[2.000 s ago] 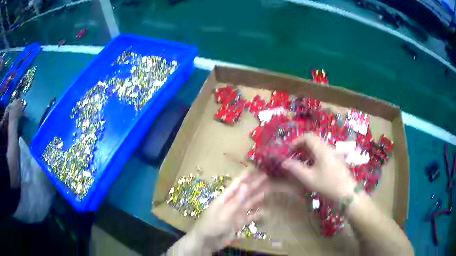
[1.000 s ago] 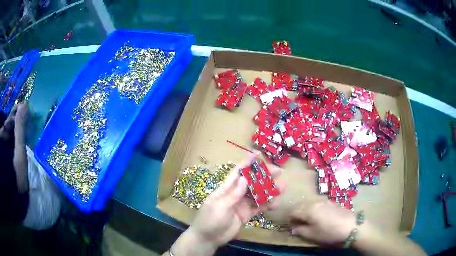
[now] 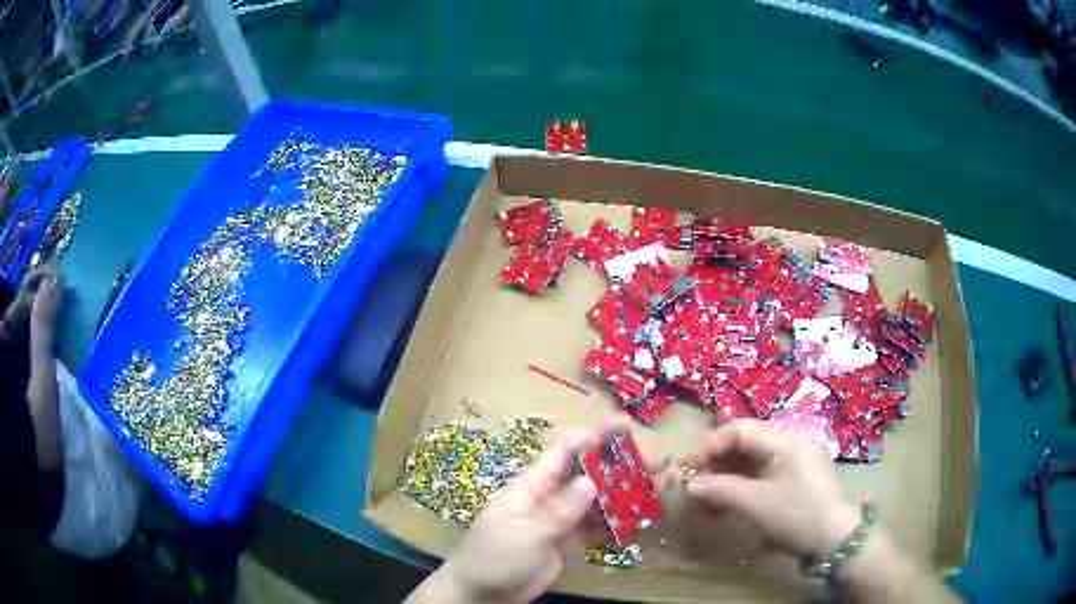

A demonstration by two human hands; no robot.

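My left hand (image 3: 527, 519) holds a red circuit board (image 3: 623, 484) over the near part of the cardboard tray (image 3: 720, 186), its marked face up. My right hand (image 3: 773, 490) is just right of the board, not touching it, with finger and thumb pinched on a tiny shiny metal part (image 3: 688, 472). A glittering pile of metal parts (image 3: 466, 468) lies in the tray's near left corner, and a smaller group (image 3: 614, 555) lies below the held board. A large heap of red boards (image 3: 732, 313) fills the tray's right side.
A blue plastic tray (image 3: 277, 266) of metal parts stands left of the carton. A thin red strip (image 3: 557, 379) lies on the carton floor. One red board (image 3: 566, 136) lies on green beyond the carton. Another person's hand (image 3: 41, 301) is at far left. Dark tools (image 3: 1045, 501) lie at far right.
My left hand took up a red board between the first and second frames. Since then my right hand has risen from the carton's near edge toward the board. The board beyond the carton has moved left.
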